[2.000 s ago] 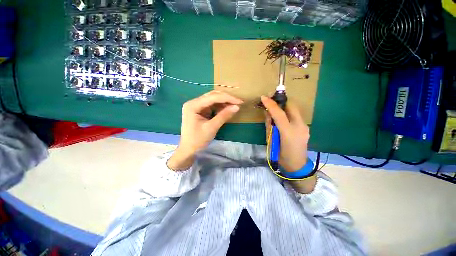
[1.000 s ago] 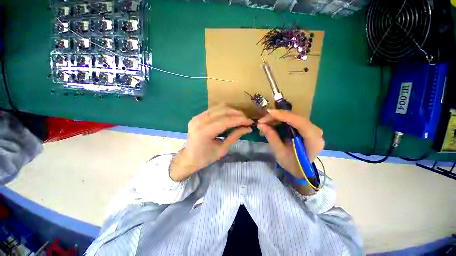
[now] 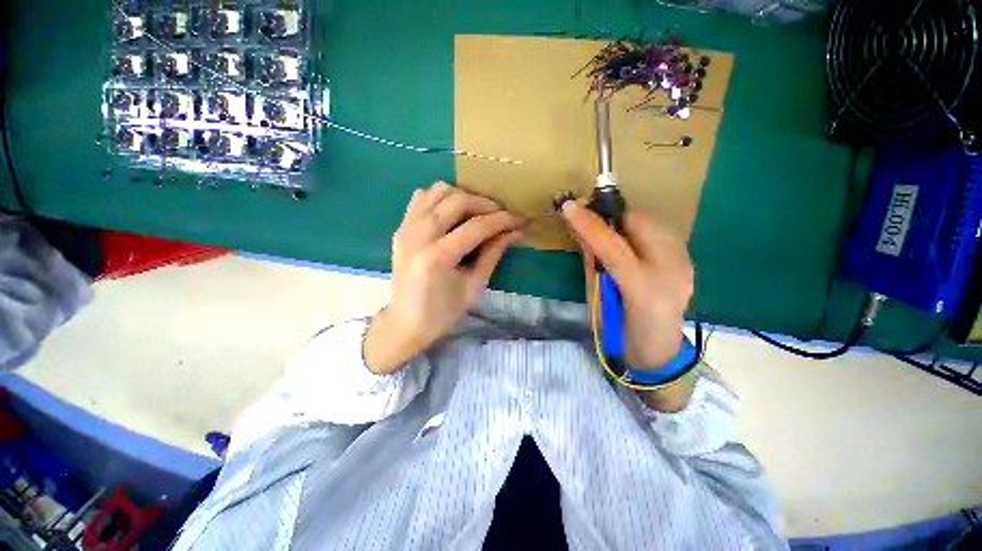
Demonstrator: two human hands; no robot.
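My right hand [image 3: 651, 280] holds the soldering iron [image 3: 605, 151], its metal tip pointing away toward the pile of leaded components [image 3: 657, 75]. A small dark piece [image 3: 563, 201] shows at my right fingertips, mostly hidden. My left hand [image 3: 442, 264] is left of it, thumb and fingers pinched together near the front edge of the tan work board [image 3: 517, 97]; whether something thin is between them is unclear. One loose component [image 3: 685, 141] lies below the pile. Solder wire [image 3: 409, 146] runs from the clear blister tray [image 3: 194, 94] onto the board, its end free.
A blue soldering station [image 3: 915, 231] and black fan [image 3: 902, 70] stand at the right, with a black cable along the bench edge. Part of another tray [image 3: 754, 9] shows at the top. Red material [image 3: 156, 254] and a grey sleeve [image 3: 38, 291] are at the left.
My hands, together a second ago, are now apart. The iron has swung more upright in the view. The small module that showed beyond my fingertips is now mostly hidden. The view has shifted slightly.
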